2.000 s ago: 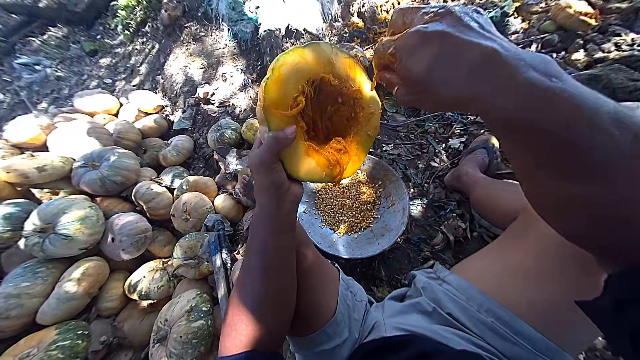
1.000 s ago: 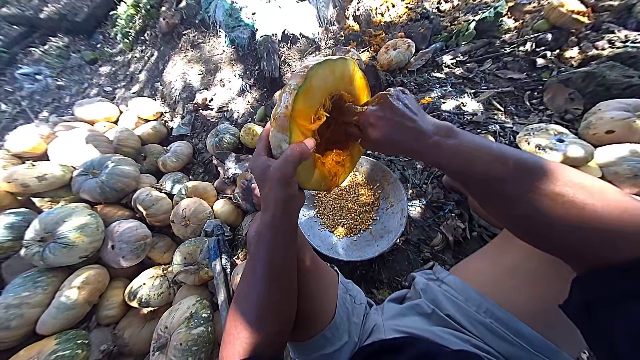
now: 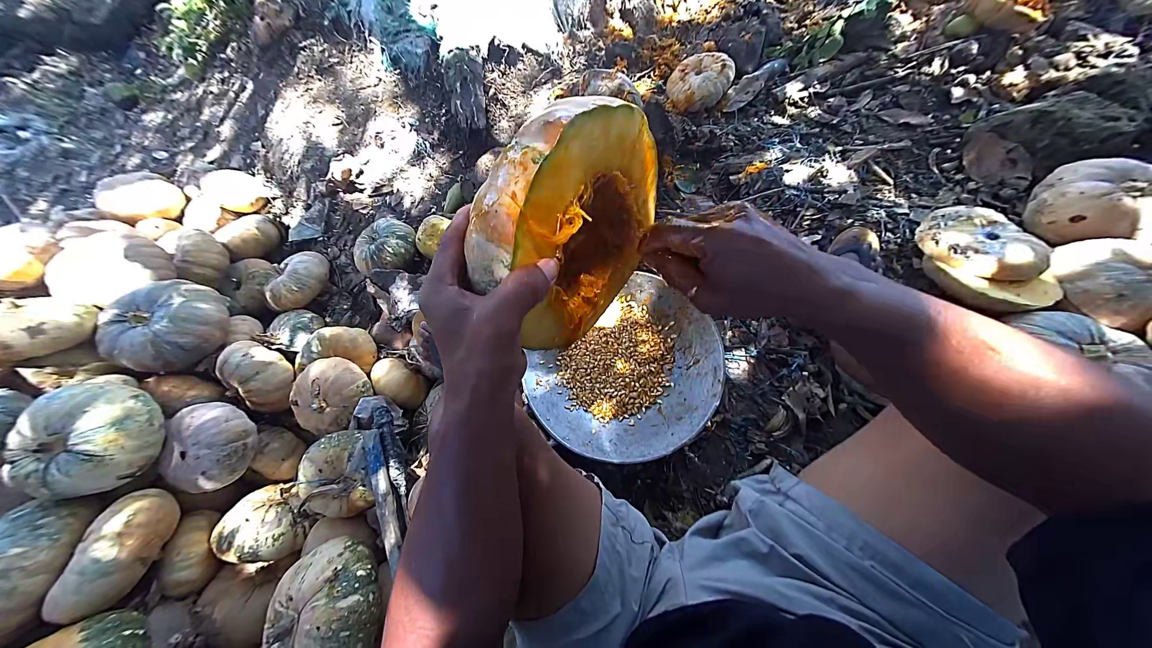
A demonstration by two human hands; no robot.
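My left hand [image 3: 481, 306] grips a cut pumpkin half [image 3: 589, 171] from its left side, thumb over the rim. The half is tilted, its hollow with orange fibres turned to the right. At the right rim of the hollow is my right hand [image 3: 720, 256], smeared with orange pulp; its fingers are curled, and whether they hold anything is hidden. Below both hands a round metal basin [image 3: 693, 396] rests on the ground, with a heap of pumpkin seeds [image 3: 621, 364] in it.
Many whole pumpkins [image 3: 162, 326] are piled at the left. A long tool [image 3: 387, 477] with a dark part lies on them beside my left forearm. More pumpkins [image 3: 1089, 200] and a cut one [image 3: 985, 252] lie at the right. Leaf litter and pulp scraps cover the ground behind.
The pumpkin half has turned from facing me to facing right. My right hand came from above right into its hollow, then drew back to the right rim.
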